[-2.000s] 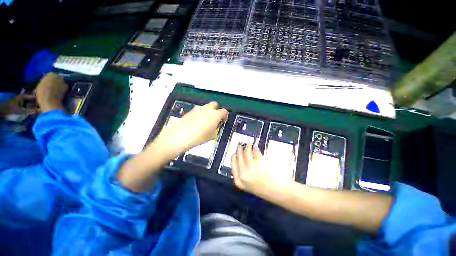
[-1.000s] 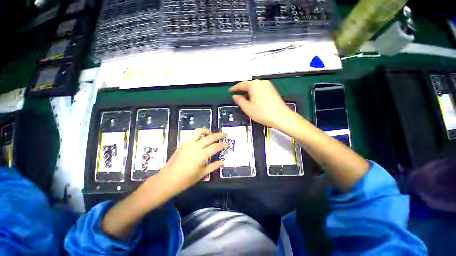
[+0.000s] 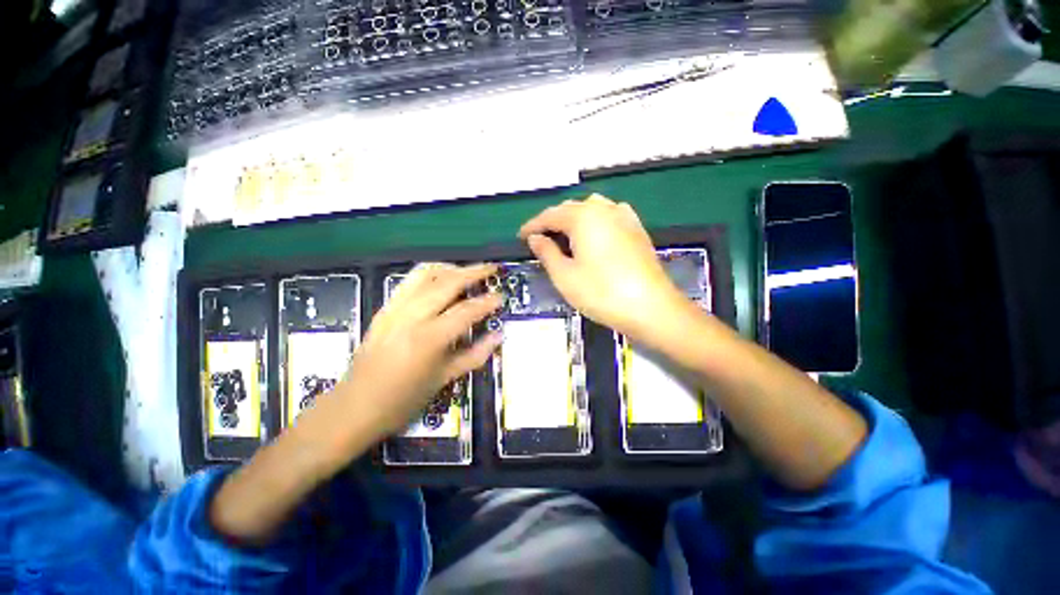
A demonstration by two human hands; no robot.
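Several open-backed phones lie in a black foam tray. A small black camera bracket with ring holes is at the upper left of the fourth phone, between the fingertips of my left hand. My left hand covers much of the third phone, where another bracket shows on the battery. My right hand is above the fourth and fifth phones, fingers curled at the tray's top edge; whether it pinches something small is unclear. Brackets lie on the first and second phones.
A glossy black-screen phone lies right of the tray. Behind are a white sheet with tweezers and a blue triangular pick, then blister trays. More phones in foam stand at left. A blue sleeve shows lower left.
The bracket that lay on the fourth phone's battery is now at that phone's upper end in my left fingertips, and the battery is bare. My right hand stays near the tray's top edge.
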